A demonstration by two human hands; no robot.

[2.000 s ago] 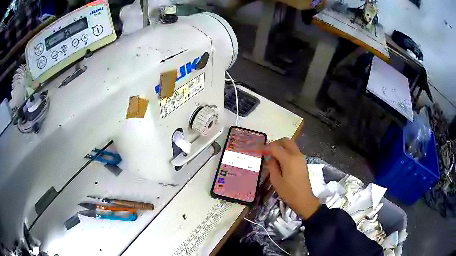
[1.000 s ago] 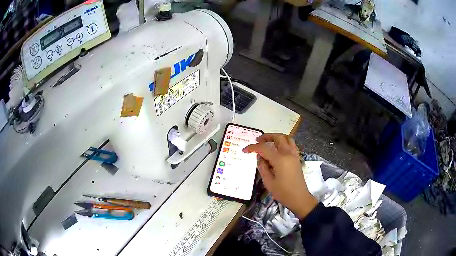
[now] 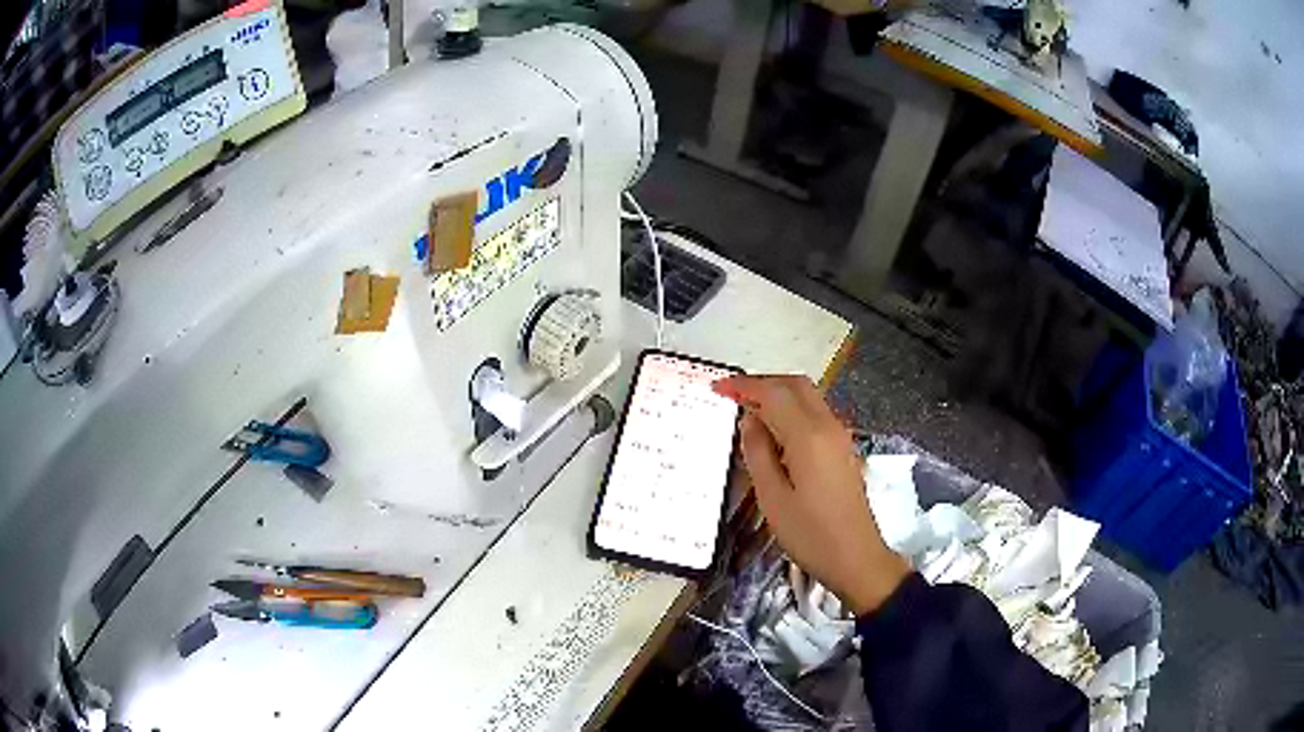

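Note:
A black-edged smartphone [image 3: 667,465] lies flat on the right end of the white table, beside the sewing machine head. Its screen is bright white with faint lines of text. My right hand [image 3: 808,479] comes in from the lower right in a dark sleeve. Its index finger points at the upper right of the screen, at or just above it; contact cannot be told. The hand holds nothing. The phone's lower part is uncovered. My left hand is out of the picture.
The sewing machine [image 3: 386,215] fills the left. Blue-handled snips [image 3: 308,612] and an orange-brown tool [image 3: 351,578] lie on its bed, with another blue tool [image 3: 280,445] higher up. A grey basket [image 3: 1133,594] of white pieces stands below the table. A blue crate [image 3: 1166,486] stands farther right.
The screen went from reddish with a white band to a white list with coloured icons, now mostly text. My right index finger moved from mid-screen up towards the upper right. The view shifted slightly.

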